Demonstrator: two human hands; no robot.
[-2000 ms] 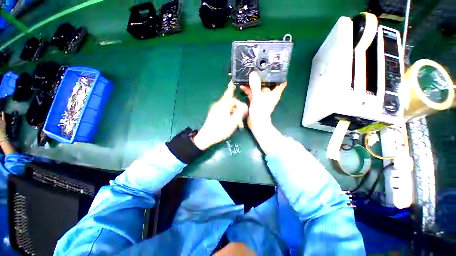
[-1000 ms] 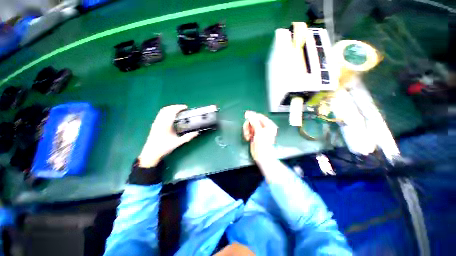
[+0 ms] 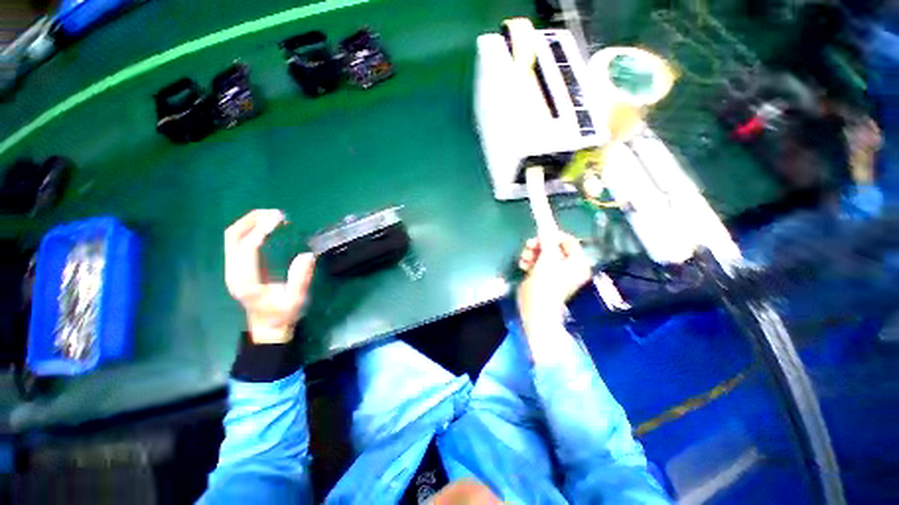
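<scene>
The trail camera unit (image 3: 363,242) lies on the green bench in front of me, with a grey edge on top and its black side towards me. My left hand (image 3: 264,271) is just left of the unit, empty, with thumb and fingers apart. My right hand (image 3: 554,266) pinches the lower end of a pale tape strip (image 3: 541,209). The strip's upper end is at the front opening of the white tape dispenser (image 3: 508,123).
A blue bin (image 3: 87,296) of small silvery parts stands at the left. Open black units (image 3: 308,65) line the back of the bench. A tape roll (image 3: 633,77) and a white power strip (image 3: 665,197) are right of the dispenser. Small clear bits (image 3: 414,268) lie beside the unit.
My left hand has let go of the unit and opened; the unit now rests on the bench. My right hand has moved to the dispenser and taken hold of the tape. The view has shifted right.
</scene>
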